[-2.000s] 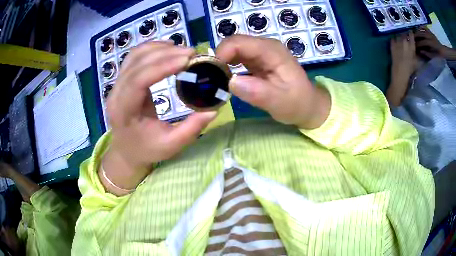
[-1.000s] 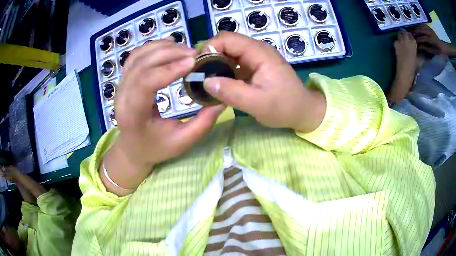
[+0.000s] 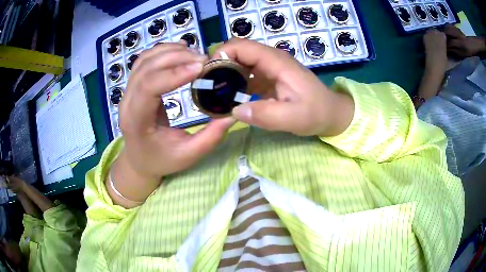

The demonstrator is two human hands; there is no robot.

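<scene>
A round smartwatch head [image 3: 221, 93] with a gold rim is held up in front of my chest, its dark screen facing me. Two pale film tabs lie on the screen, and small faint coloured marks show on it. My left hand [image 3: 160, 109] grips it at the left, fingers at the top rim and thumb at the bottom. My right hand [image 3: 288, 93] grips it at the right, with its thumb at the lower right edge. The watch's underside is hidden.
A left watch tray [image 3: 101, 50] and a right watch tray [image 3: 369, 50] stand behind my hands on the green mat [image 3: 391, 71]. Printed sheets [image 3: 66, 127] lie left, near a yellow strip [image 3: 32, 60]. Another person's arms [image 3: 434, 64] and a small tray [image 3: 426, 26] are at right.
My right thumb, over the screen a second ago, has moved down to the lower right edge and uncovered it. The watch stays between both hands.
</scene>
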